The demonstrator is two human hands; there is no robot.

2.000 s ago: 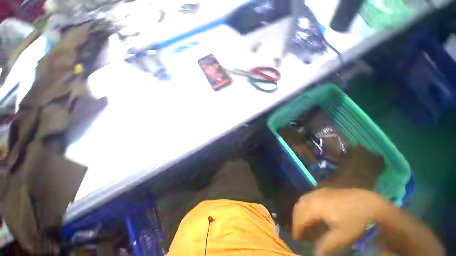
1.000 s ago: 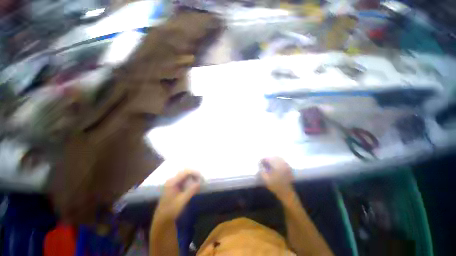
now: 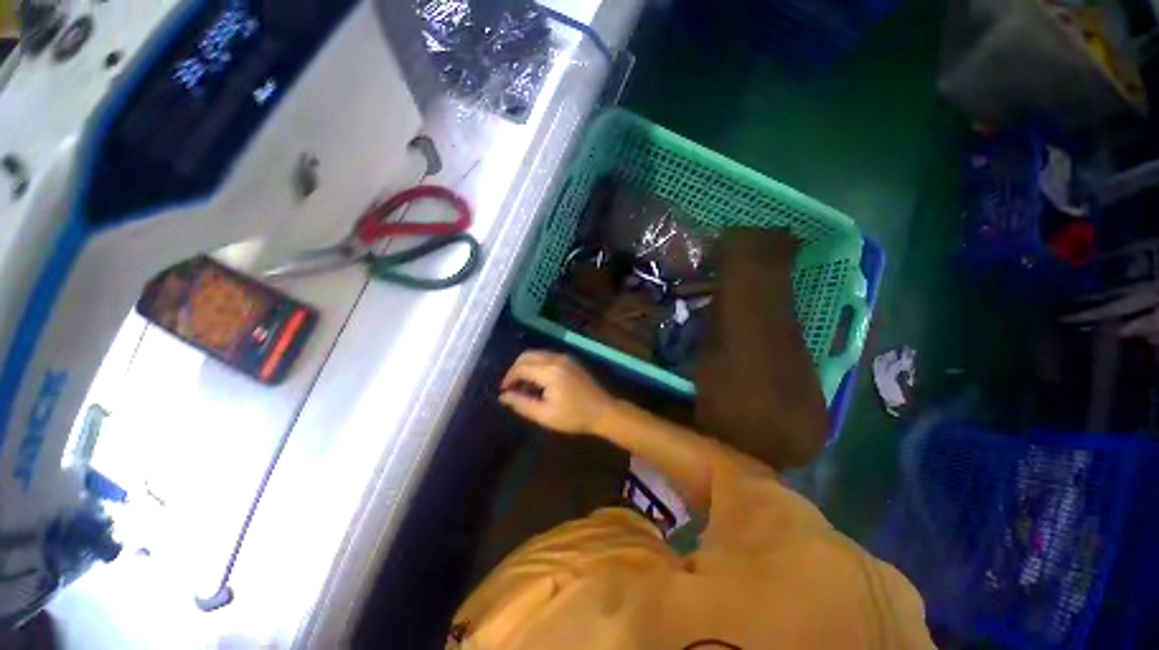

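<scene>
My right hand [image 3: 554,392] is beside the table's front edge, its fingers curled, with a small dark patch at the fingertips; whether it holds anything is unclear. My left hand is out of the picture. The green basket [image 3: 763,191] stands beyond my right hand and holds brown cloth pieces and shiny crinkled items. A brown cut piece [image 3: 760,343] hangs over the basket's near side. The smartphone [image 3: 226,318] lies with its screen lit on the white table [image 3: 350,419]. The scissors [image 3: 417,236], with one red and one green handle loop, lie beside it.
The white machine head [image 3: 57,286] with a blue stripe stands at left, its needle area [image 3: 57,552] at lower left. A shiny dark packet [image 3: 489,57] lies at the table's end. A blue crate [image 3: 1030,521] and a pale scrap [image 3: 894,378] are on the green floor.
The view has swung right and down towards the basket. My left hand, seen at the table edge one second ago, has left the picture. My right hand now shows beside the basket.
</scene>
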